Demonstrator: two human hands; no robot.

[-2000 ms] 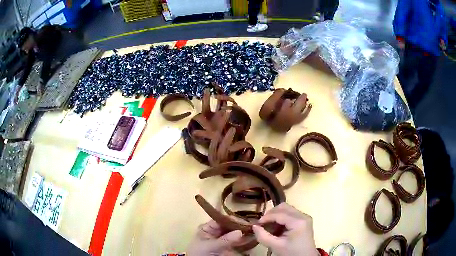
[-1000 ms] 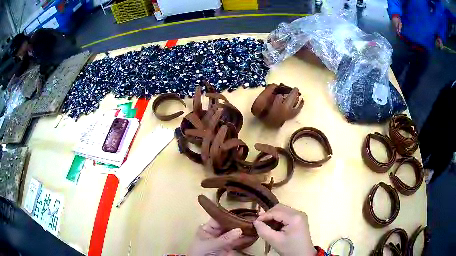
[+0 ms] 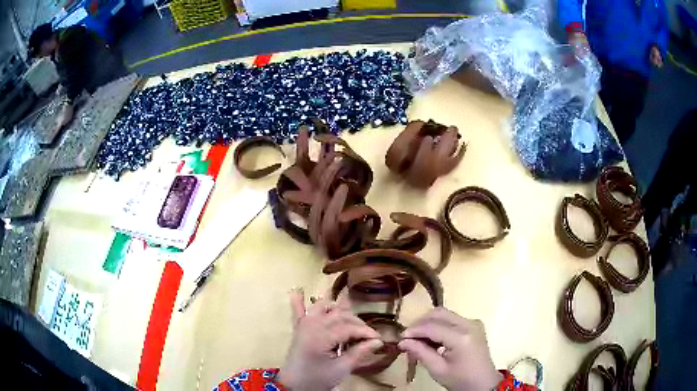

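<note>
My left hand [image 3: 327, 344] and my right hand [image 3: 451, 347] are close together at the bottom centre, fingertips pinching a brown strap [image 3: 374, 362] between them. Much of this strap is hidden by the fingers. Another curved brown strap [image 3: 416, 263] arches just above the hands over more loops. Beyond them lies a tangled pile of brown straps [image 3: 329, 191].
Small dark metal pieces [image 3: 260, 103] spread along the far edge. A strap bundle [image 3: 424, 153] and a ring [image 3: 475, 218] stand right of the pile; several coils [image 3: 585, 305] lie at the right edge. Plastic bags [image 3: 527, 69], phone [image 3: 180, 201], pen [image 3: 200, 282]. People stand beyond the table.
My left hand has turned over, its fingertips now meeting near my right hand's. The strap end that stuck out to the upper left of my hands no longer shows there.
</note>
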